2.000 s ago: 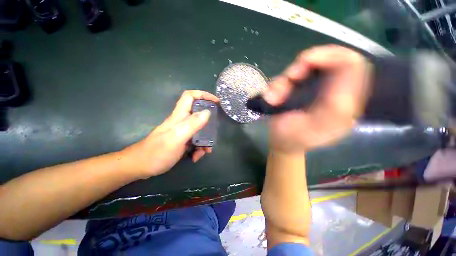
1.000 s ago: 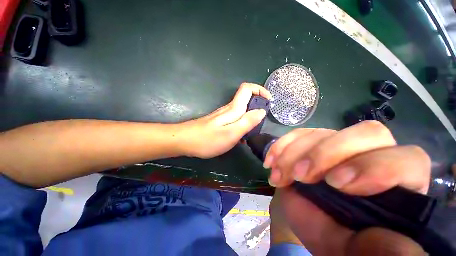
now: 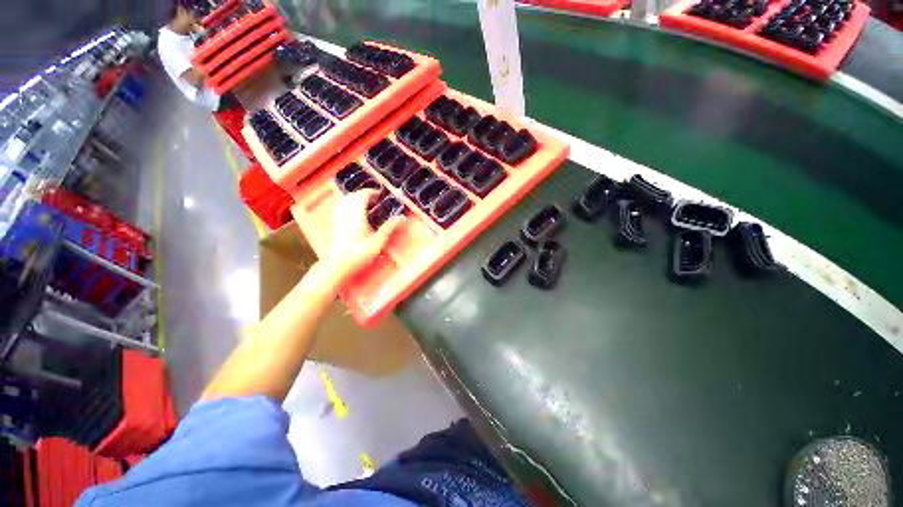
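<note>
My left hand (image 3: 358, 236) reaches over the near end of an orange-red parts tray (image 3: 470, 220). Its fingers are at a black housing (image 3: 384, 210) at the end of a row; whether they grip it cannot be told. Several rows of black housings lie in the tray. Loose black housings (image 3: 505, 260) lie on the dark green worktop (image 3: 554, 366) right of the tray. The round screw dish (image 3: 840, 477) is cut off at the lower right edge. My right hand and the screwdriver are not in view.
A second filled tray (image 3: 342, 127) overlaps the first at its upper left. A green conveyor with a white-edged rail (image 3: 832, 297) runs behind, with another tray (image 3: 767, 35) on it. A white post (image 3: 502, 59) stands at the rail. A person (image 3: 183, 54) stands far left by stacked trays.
The view has swung left to the trays. My left hand has left the dish area and is now at the tray. My right hand and the screwdriver have gone out of view.
</note>
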